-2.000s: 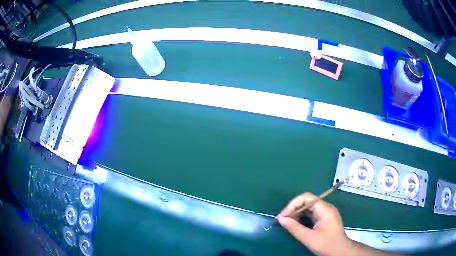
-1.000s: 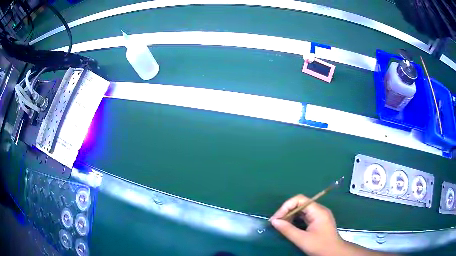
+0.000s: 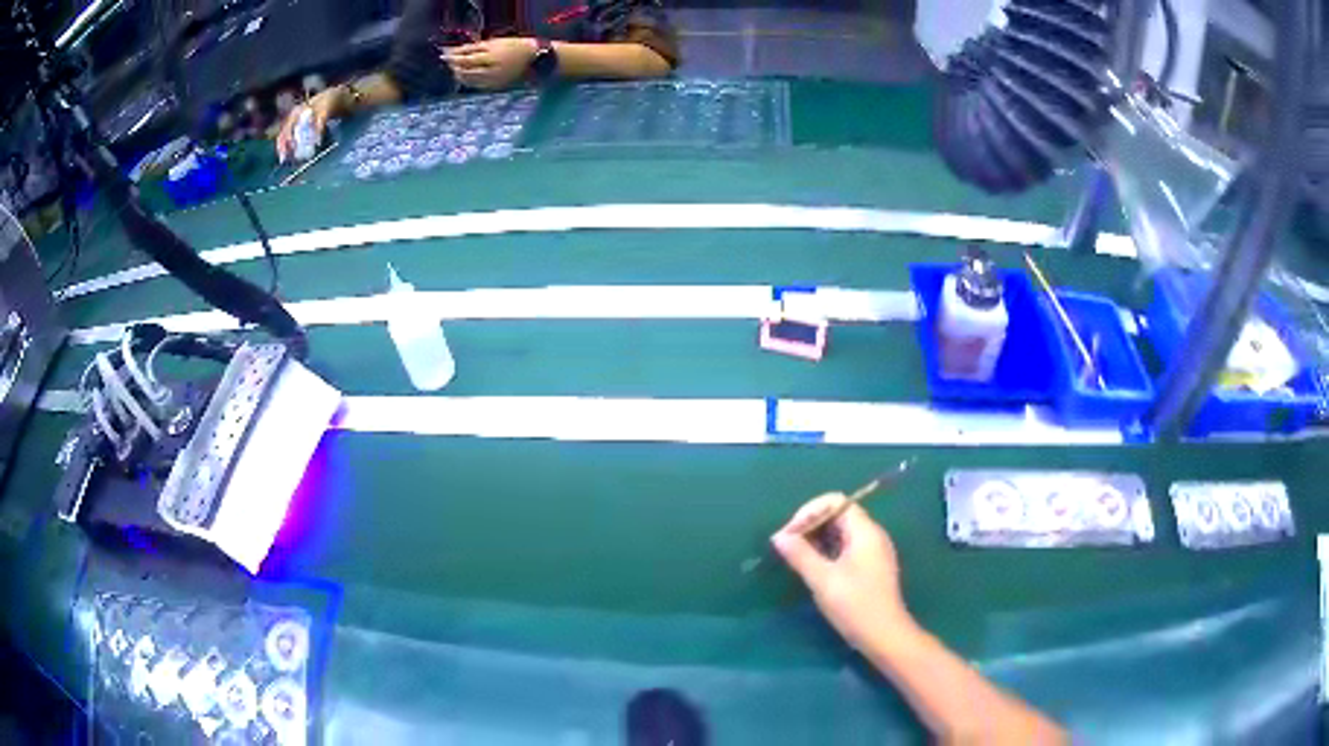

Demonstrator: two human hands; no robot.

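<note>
My right hand (image 3: 845, 566) is at the lower middle right, bare, holding a thin brown brush or pick (image 3: 863, 499) between the fingertips, its tip pointing up and right. The tip touches nothing that I can see. A silver-grey fixture plate (image 3: 962, 534) with three round pale units (image 3: 1060, 504) lies flat on the green belt to the right of the hand. A second fixture plate (image 3: 1186, 539) with three round units lies further right. My left hand is not in view.
Squeeze bottle (image 3: 421, 347), pink frame (image 3: 794, 348) and blue bins (image 3: 996, 391) with a pump bottle (image 3: 971, 324) are beyond. The purple-glowing box (image 3: 263, 466) and blister tray (image 3: 204, 673) are left. A black ribbed hose (image 3: 1028, 102) hangs overhead; another person's hands (image 3: 493, 61) are across the belt.
The view has tilted up and right, showing the hose, more bins and the person opposite. My right hand still holds the brush; its tip has moved away from the nearer fixture plate.
</note>
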